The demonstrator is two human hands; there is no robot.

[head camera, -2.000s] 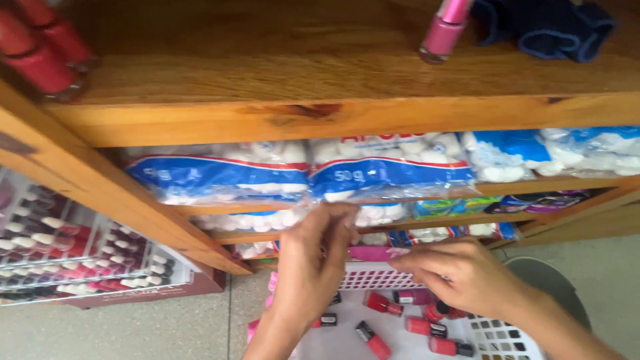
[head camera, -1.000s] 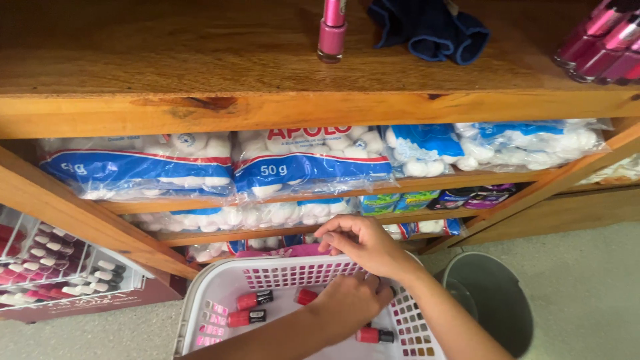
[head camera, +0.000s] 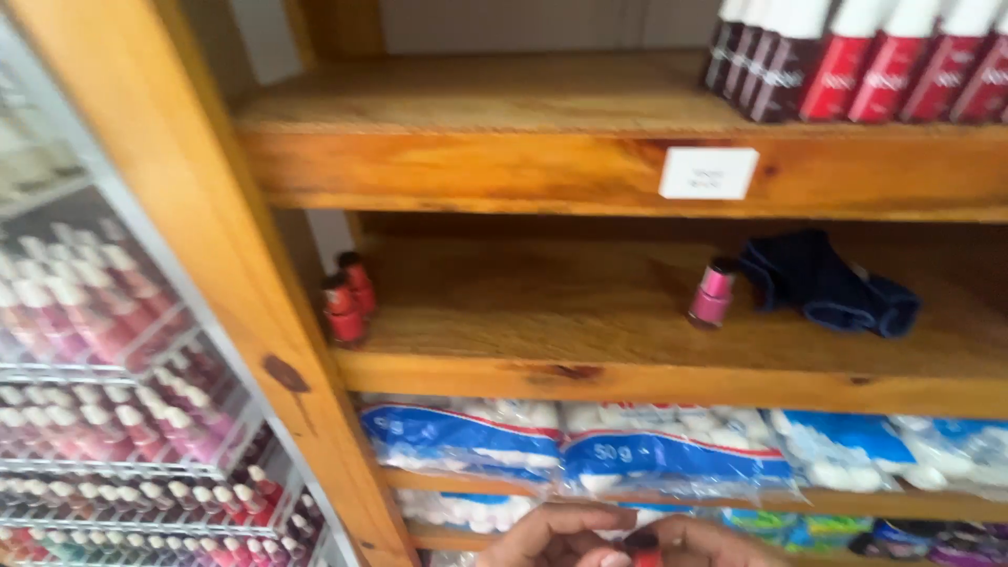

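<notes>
At the bottom edge, my left hand (head camera: 551, 539) and my right hand (head camera: 709, 545) meet around a small red bottle with a dark cap (head camera: 642, 545), apparently nail polish. Which fingers grip it is partly cut off by the frame. Two red nail polish bottles (head camera: 346, 311) stand against the left post on the middle shelf. A pink nail polish bottle (head camera: 713, 295) stands farther right, beside a crumpled dark blue cloth (head camera: 827, 283).
White-capped polish bottles (head camera: 874, 71) line the upper shelf above a small label (head camera: 709, 173). Cotton bags (head camera: 677, 457) fill the shelf below. A wire rack of polishes (head camera: 118, 425) stands left of the wooden post (head camera: 236, 315).
The view has tilted up, leaving the white basket out of frame. My hands, over or in the basket before, are now together at a red bottle.
</notes>
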